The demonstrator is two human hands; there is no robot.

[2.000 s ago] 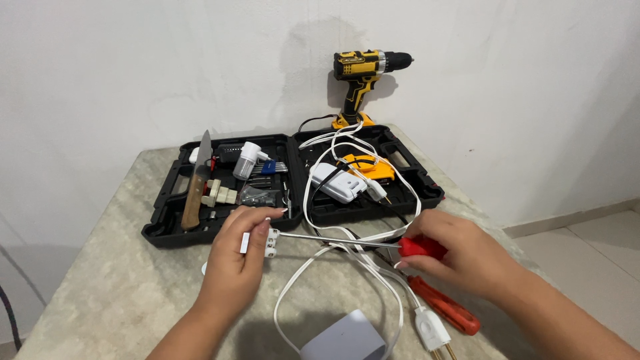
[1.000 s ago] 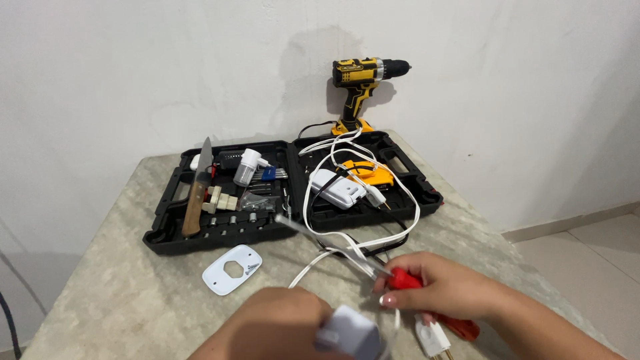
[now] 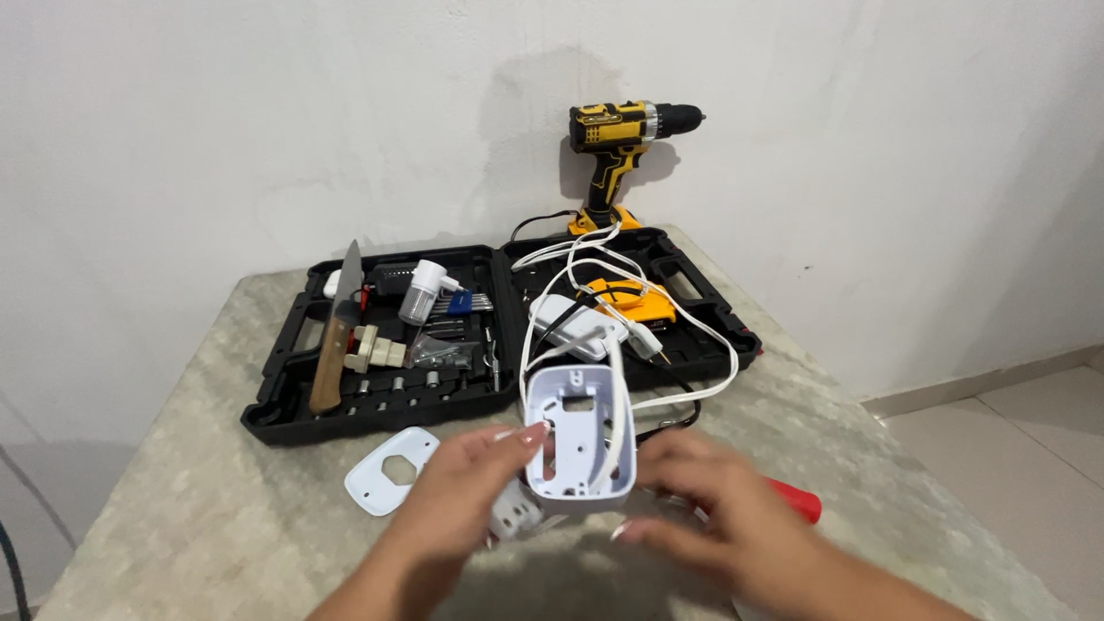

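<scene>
Held up in my left hand (image 3: 470, 492) is a white plastic outlet box (image 3: 580, 435), its open side facing me and a white cable (image 3: 619, 405) running inside it. A small white socket module (image 3: 516, 511) hangs beside those fingers, below the box. My right hand (image 3: 716, 496) is just right of the box, fingers apart, somewhat blurred; no object shows between them. Behind that hand a red screwdriver handle (image 3: 795, 500) lies on the table. A white cover plate (image 3: 392, 470) with a central hole lies left of my left hand.
An open black tool case (image 3: 466, 414) holds a wooden-handled knife (image 3: 328, 366), a white adapter (image 3: 423, 291), a beige connector (image 3: 375, 349), a yellow battery (image 3: 638, 302), a white power strip (image 3: 573, 326) and a two-pin plug (image 3: 645, 341). A yellow-black cordless drill (image 3: 612, 129) stands behind, near the wall.
My left hand has lifted the white box from the table's front. The screwdriver has left my right hand and lies on the table. The cover plate, under my left hand at first, is uncovered.
</scene>
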